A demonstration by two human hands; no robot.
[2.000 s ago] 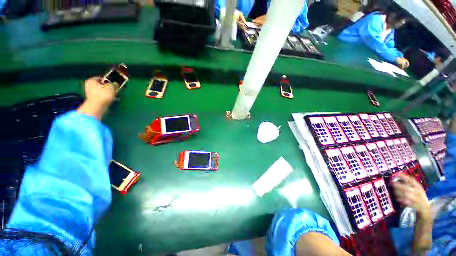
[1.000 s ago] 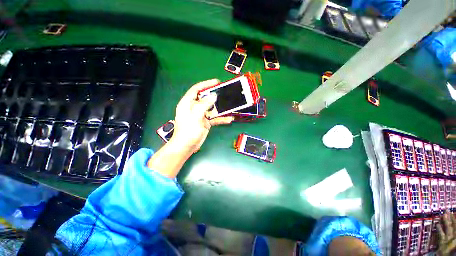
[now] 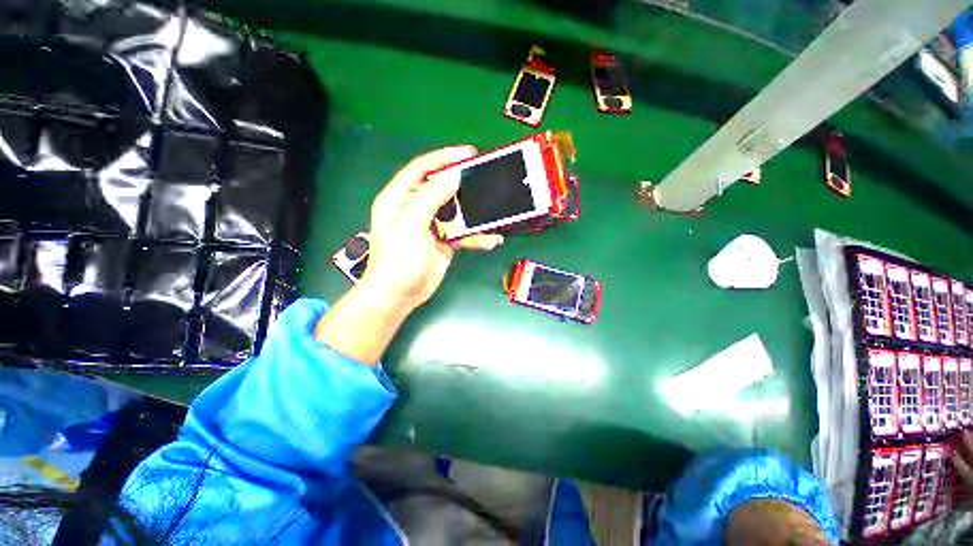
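My left hand (image 3: 411, 235), bare with a blue sleeve, holds a phone board with screen (image 3: 497, 192), its white frame and dark screen facing up and its red edge to the right. More red-edged pieces show behind and below it; whether they are held or lie on the bench I cannot tell. Another phone board (image 3: 553, 291) lies on the green bench below it. A pale front housing (image 3: 352, 256) is partly hidden behind my left wrist. My right hand is out of the picture; only a blue cuff (image 3: 736, 485) and bare forearm show at the bottom edge.
A shiny black blister tray (image 3: 139, 203) fills the left. Housings (image 3: 530, 92) lie on the belt beyond. A pale post (image 3: 790, 112) slants at right. A white lump (image 3: 744, 262), white strip (image 3: 717, 375) and keypad-side tray (image 3: 907, 395) are right; another person's fingers touch the tray's edge.
My left hand has come from the belt to above the stack and now holds the screen board. The view has swung left and down, bringing the black tray in.
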